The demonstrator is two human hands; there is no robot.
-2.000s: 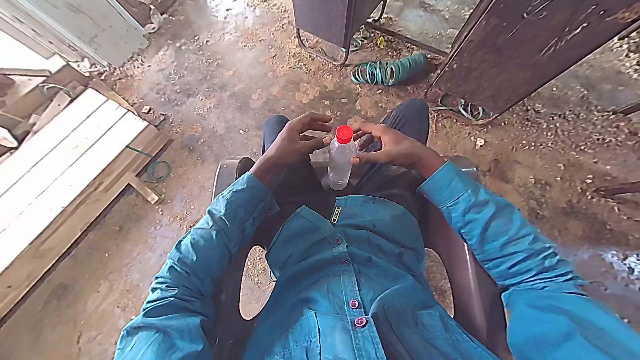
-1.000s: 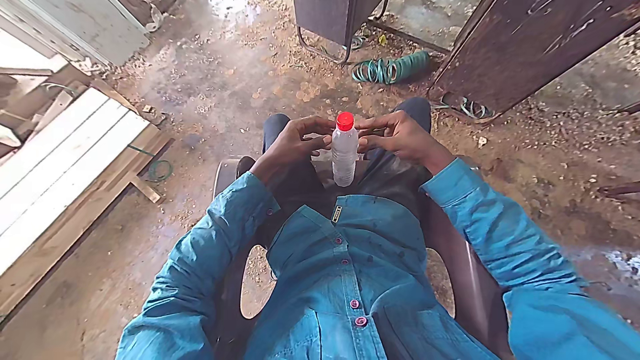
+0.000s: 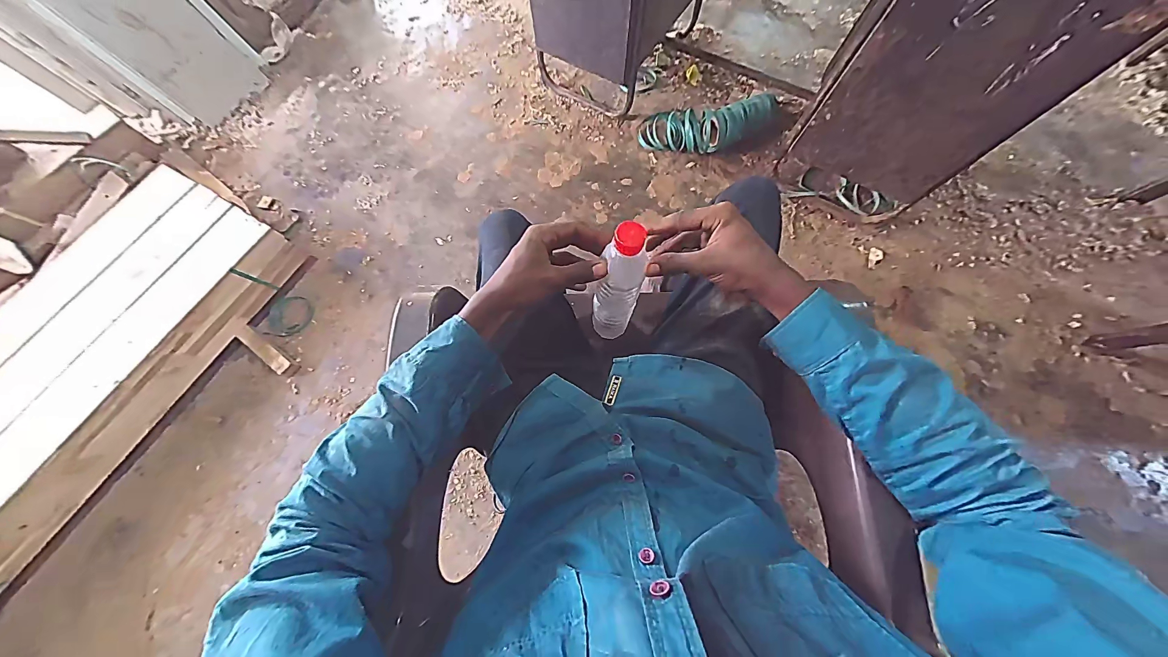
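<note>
A clear plastic bottle with a red screw cap stands nearly upright between my thighs, its base over the dark chair seat. From the left, my left hand pinches the bottle's upper part, thumb and fingers just below the cap. My right hand holds the same part from the other side, its thumb tip at the bottle and its index finger beside the cap. Whether the base rests on the seat cannot be told.
I sit in a dark plastic armchair. At the left lies a low wooden bench or panel with white boards. Ahead on the stained floor are a coil of green strapping, a dark metal-framed chair and a dark panel.
Two seconds ago the fingers were more spread around the bottle. One second ago both hands held it slightly higher and more upright; its lower end now leans a little to the left.
</note>
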